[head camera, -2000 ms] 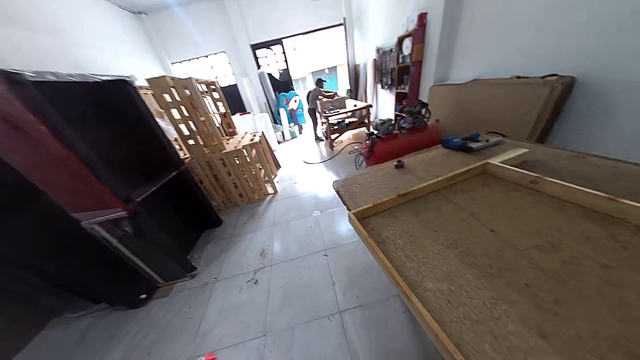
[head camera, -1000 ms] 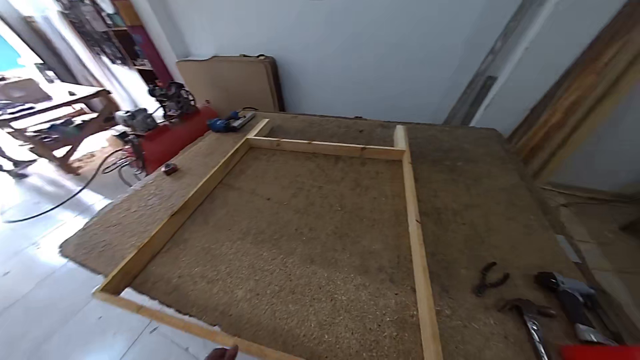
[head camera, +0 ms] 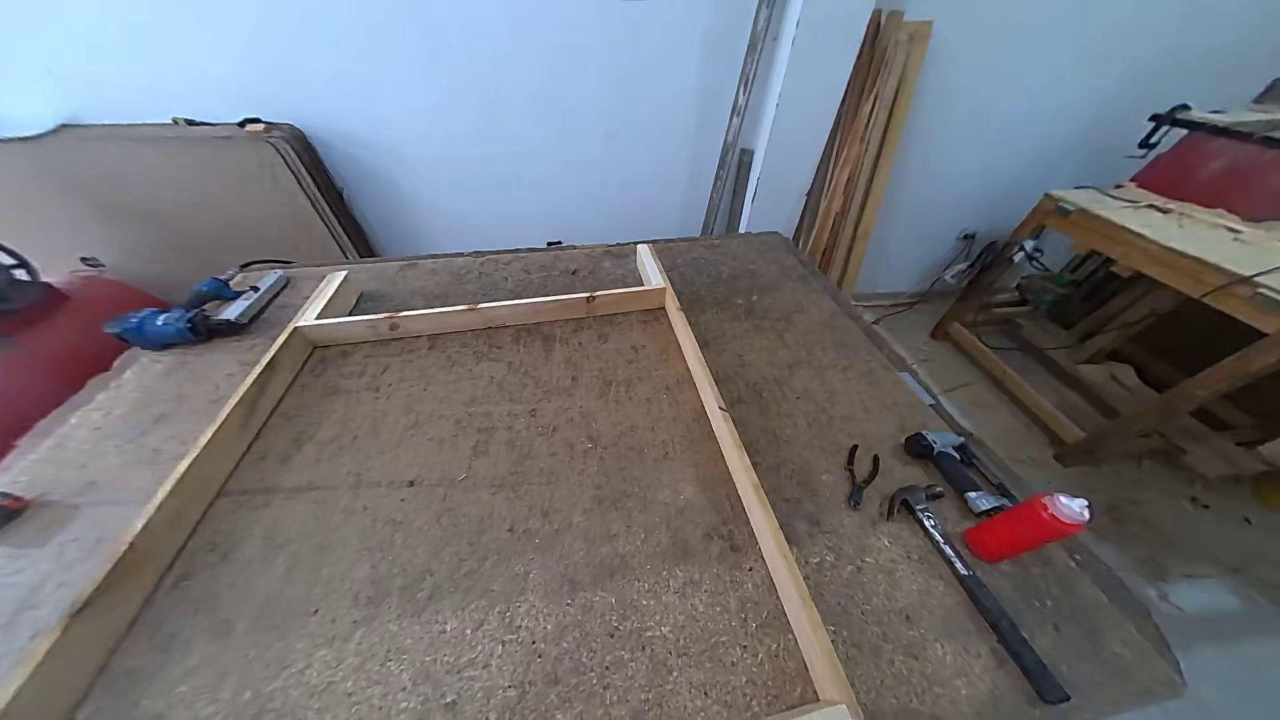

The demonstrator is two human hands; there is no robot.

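Observation:
Neither my left hand nor my right hand shows in the head view. A wooden frame of narrow boards (head camera: 745,470) lies on a large worktable (head camera: 500,480); its near edge runs out of view at the bottom. To the right of the frame lie pliers (head camera: 860,478), a claw hammer (head camera: 975,590), a pneumatic tool (head camera: 958,472) and a red bottle (head camera: 1028,527) on its side. A blue nail gun (head camera: 195,312) rests beyond the frame's far left corner.
Brown panels (head camera: 180,195) lean on the wall behind the table, and wooden boards (head camera: 865,150) stand by the pillar. At the right is a wooden workbench (head camera: 1180,250) with a clamp. A red tank (head camera: 75,340) stands at the left.
The view has swung right, away from the room with the far person. Fingers at the frame's near edge one second ago are now out of view.

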